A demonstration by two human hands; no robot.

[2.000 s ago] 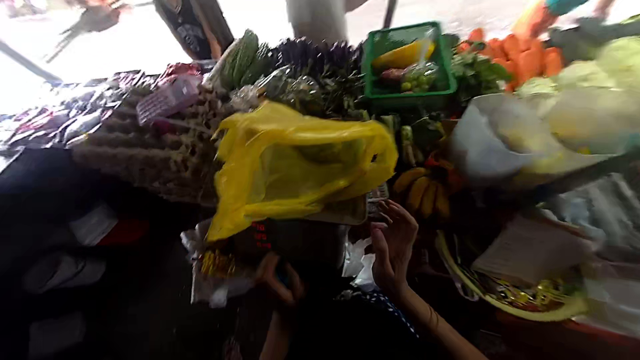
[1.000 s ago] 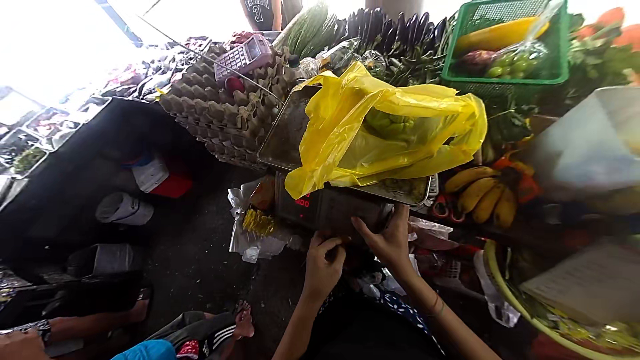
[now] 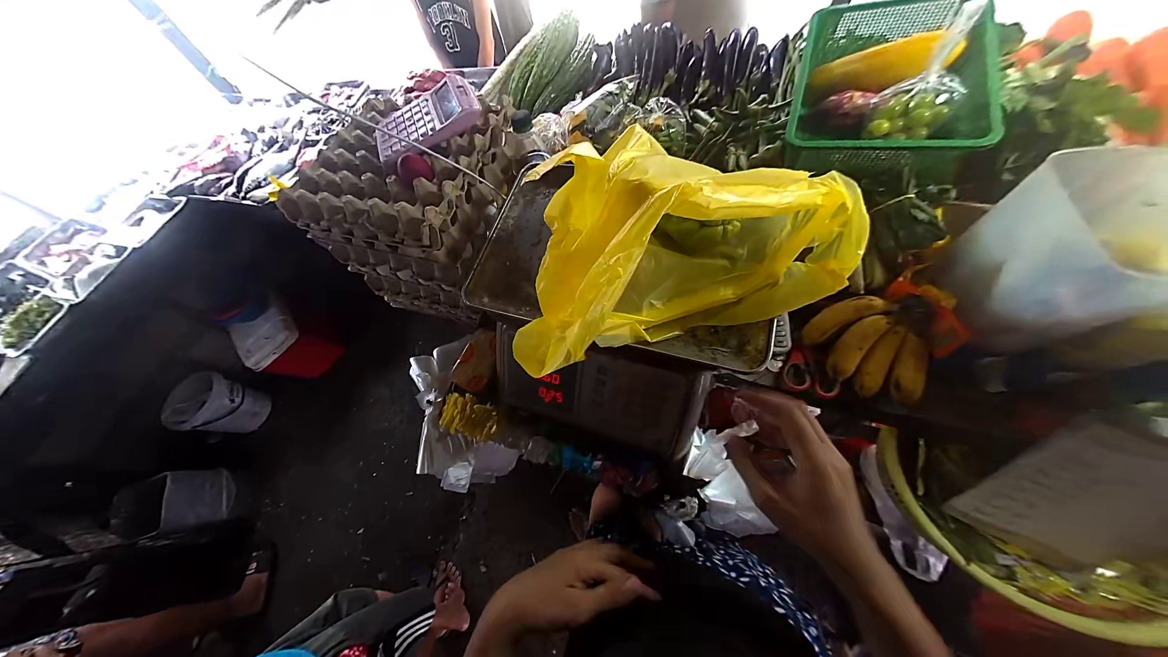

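A yellow plastic bag with a green vegetable in it rests on the metal tray of a digital scale, whose red digits are lit. My right hand is just right of the scale's front, its thumb and fingers around the edge of a white plastic bag. Lower and to the left, my left hand hovers over my dark lap, fingers loosely bent, with nothing seen in it.
Stacked egg trays carry a pink calculator. Eggplants, a green basket, bananas and red-handled scissors lie around the scale. A white bucket stands on the floor; a seated person's foot is close by.
My hands were together at the scale's front edge one second ago. The left has moved down toward my lap, and the right has shifted right to the white plastic bag.
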